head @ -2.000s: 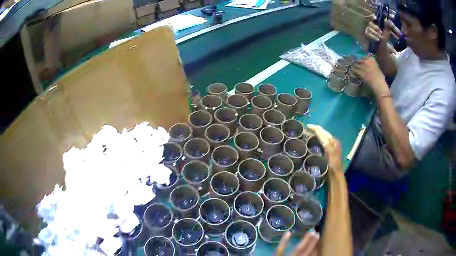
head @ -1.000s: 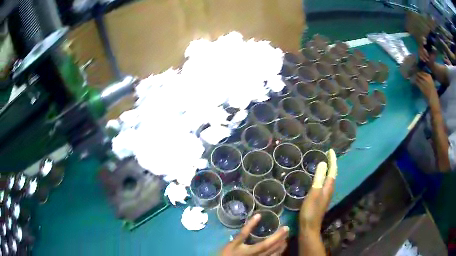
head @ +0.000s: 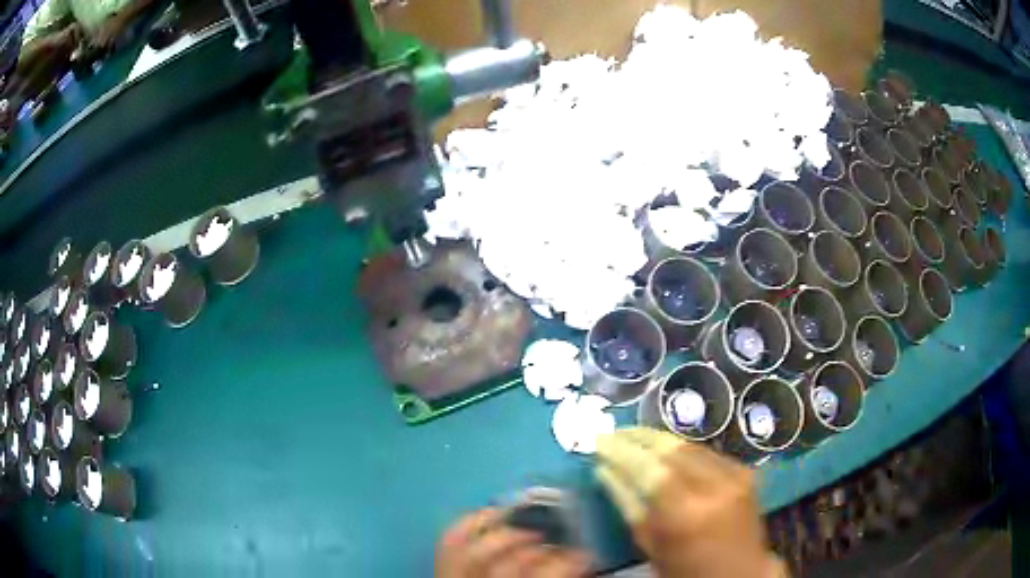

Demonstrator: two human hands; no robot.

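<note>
My left hand [head: 508, 548], blurred at the bottom edge, holds a grey metal cup [head: 544, 510] by its side near the bench's front. My right hand [head: 689, 502], with pale yellow finger cots, is to its right. Its fingertips meet the lower right edge of a white notched disc [head: 583, 422]; whether they grip it is unclear. Another white disc [head: 552, 369] lies just behind. A large white heap of end pieces [head: 610, 169] stands beside the press base plate [head: 446, 322]. The press ram [head: 416, 246] is above the plate, with no cup under it.
Open cups [head: 767, 259] crowd the right side, dark inside, some with a shiny spot. Cups with white inside [head: 96, 335] stand in groups at left. The press head [head: 371, 152] rises behind the plate. A cardboard divider [head: 587, 23] stands behind the heap. A person's arms [head: 51, 45] show at top left.
The view has swung left, bringing the press and filled cups fully in. My left hand now holds a cup apart from the group. My right hand has moved from the cups to the loose disc.
</note>
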